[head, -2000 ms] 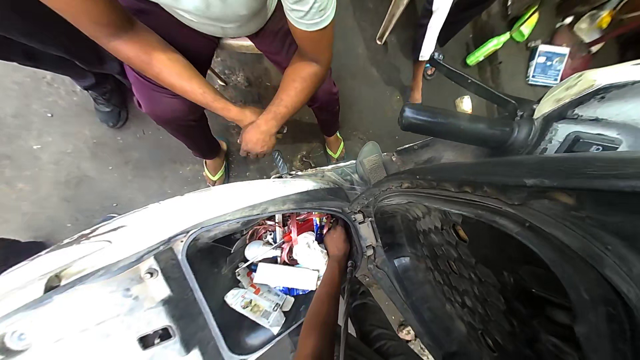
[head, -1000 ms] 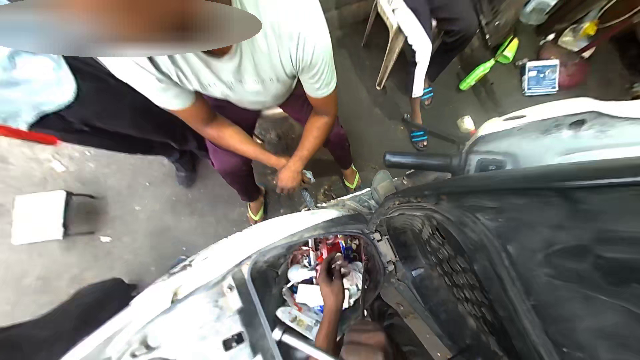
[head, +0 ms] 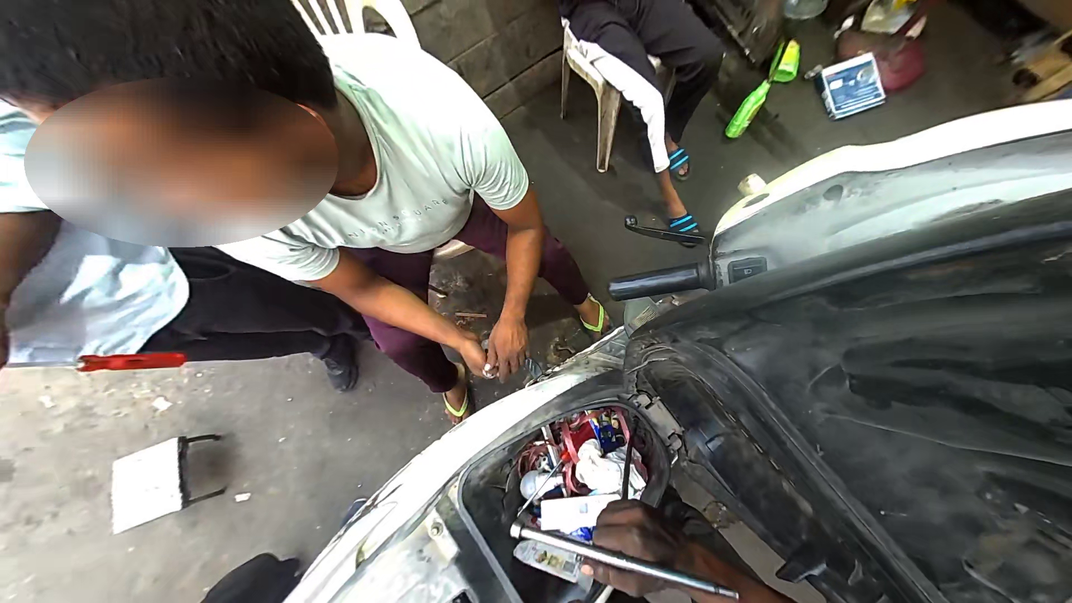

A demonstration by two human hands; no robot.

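At the bottom of the head view, my right hand (head: 638, 540) is closed around a long shiny metal rod (head: 624, 559). A thin dark shaft (head: 627, 465) stands up by its knuckles; whether the hand grips it is unclear. The hand is over the front edge of an open storage compartment (head: 473, 502) in a scooter. Inside are a crumpled white cloth or bag (head: 605, 467), a white box (head: 576, 512), a light bulb (head: 536, 484), a clear package (head: 548, 559) and red wires or straps (head: 572, 452). My left hand cannot be made out.
The raised black seat (head: 921, 394) fills the right, near the handlebar grip (head: 657, 283). A seated person (head: 419, 167) has both hands close to the white body panel (head: 419, 486). Other people sit nearby. A small white stool (head: 149, 486) and green bottle (head: 748, 109) are on the floor.
The hand that was reaching inside the compartment is no longer seen there. The metal rod now shows much more fully, across the front edge. The view has tilted up and shifted.
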